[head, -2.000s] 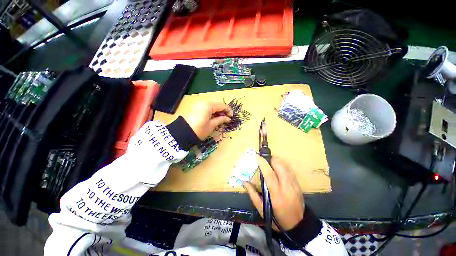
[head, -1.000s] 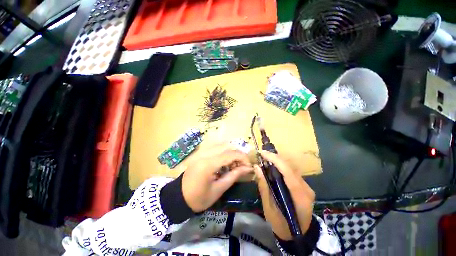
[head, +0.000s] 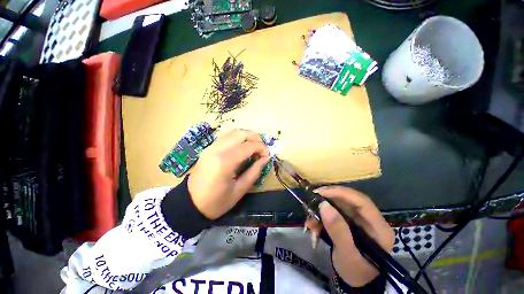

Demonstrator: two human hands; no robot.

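My left hand (head: 230, 169) is over the near middle of the tan mat, fingertips pinched at a small circuit board (head: 268, 139) that it partly covers. Whether it also pinches a small part is hidden. My right hand (head: 353, 227) holds the black soldering iron (head: 313, 201); its metal tip and the thin arm beside it point left and touch or nearly touch the board at my left fingertips. Another green board (head: 187, 150) lies left of my left hand. A loose pile of dark needle-like pieces (head: 230, 86) lies mid-mat.
Fanned boards (head: 339, 60) lie on the mat's right part. A grey-white pot (head: 432, 60) with silvery bits stands right of the mat (head: 322, 132). A black phone (head: 141, 54), red tray edge (head: 102, 143) and black trays (head: 43, 155) are left. Boards (head: 221, 14) lie behind the mat.
My left hand has moved from the pile to the board near my body. My right hand has turned the iron's tip leftward onto the work. The view has moved closer to the mat.
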